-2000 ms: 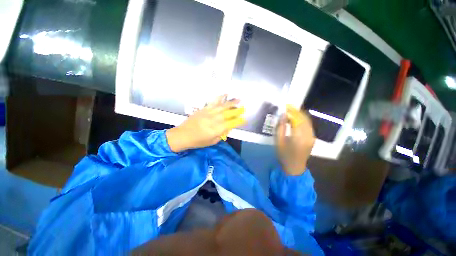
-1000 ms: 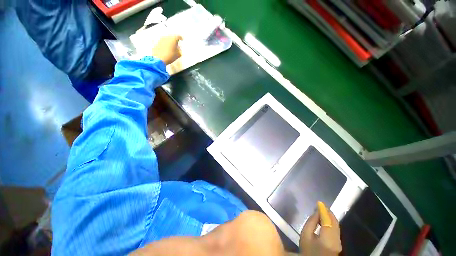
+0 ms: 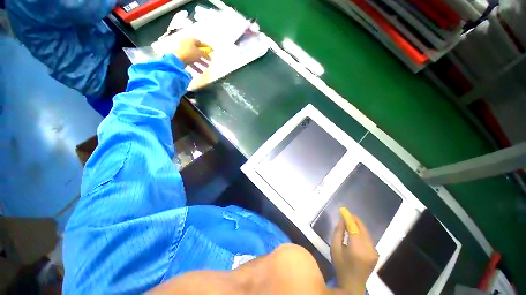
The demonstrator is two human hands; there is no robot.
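A white foam tray lies on the dark green bench with three tablets in it. The left tablet and the middle tablet show grey backs. The right tablet shows a black face. My right hand, with a yellow finger cot, is over the lower part of the middle tablet; I cannot tell if it grips anything. My left hand is stretched far to the upper left, fingers apart, over white sheets in clear plastic.
Another person's blue sleeve is at the upper left beside a red tray. An open cardboard box with clear scraps is below the bench edge. A slanted metal post stands at right; stacked trays are beyond the green conveyor.
The view has swung left since the oldest frame. My left hand has left the tray for the plastic-wrapped sheets, and its fingers have lately spread. My right hand has shifted slightly left over the middle tablet.
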